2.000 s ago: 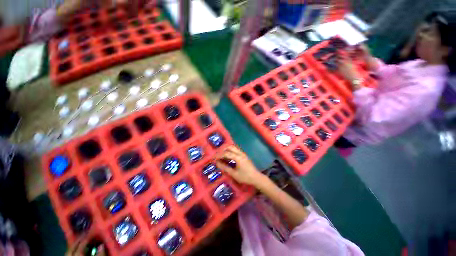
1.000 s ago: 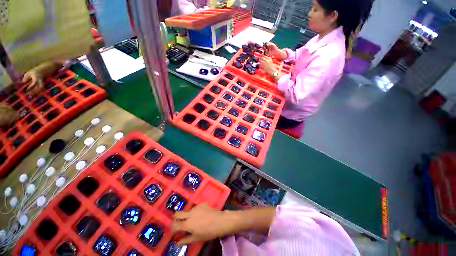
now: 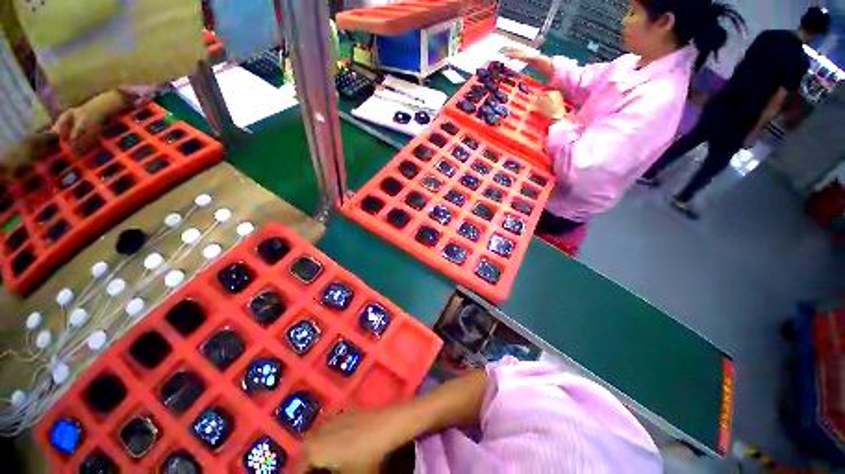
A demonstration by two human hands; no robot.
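Note:
A red tray [image 3: 206,344] with square pockets lies in front of me, holding many watch bodies. Several are lit, such as one with coloured icons [image 3: 264,456] and one with a blue screen [image 3: 66,435]; others are black. Two pockets at the tray's right corner are empty. My right hand [image 3: 357,442] is over the tray's lower right edge, blurred and cut off by the picture's bottom edge. Its fingertips are not clear, so I cannot tell whether it holds a watch. My left hand is not in view.
White charging pucks [image 3: 174,278] on thin cables and a dark round piece [image 3: 131,242] lie on the tan board. Another person's hand is over a far red tray [image 3: 116,197]. A metal post [image 3: 315,102] stands ahead. A neighbouring tray [image 3: 449,193] sits by a coworker [image 3: 616,130].
The view has swung right and the left hand has left it. My right hand has moved down along the tray's right side, uncovering an empty pocket. A person in dark clothes now shows behind.

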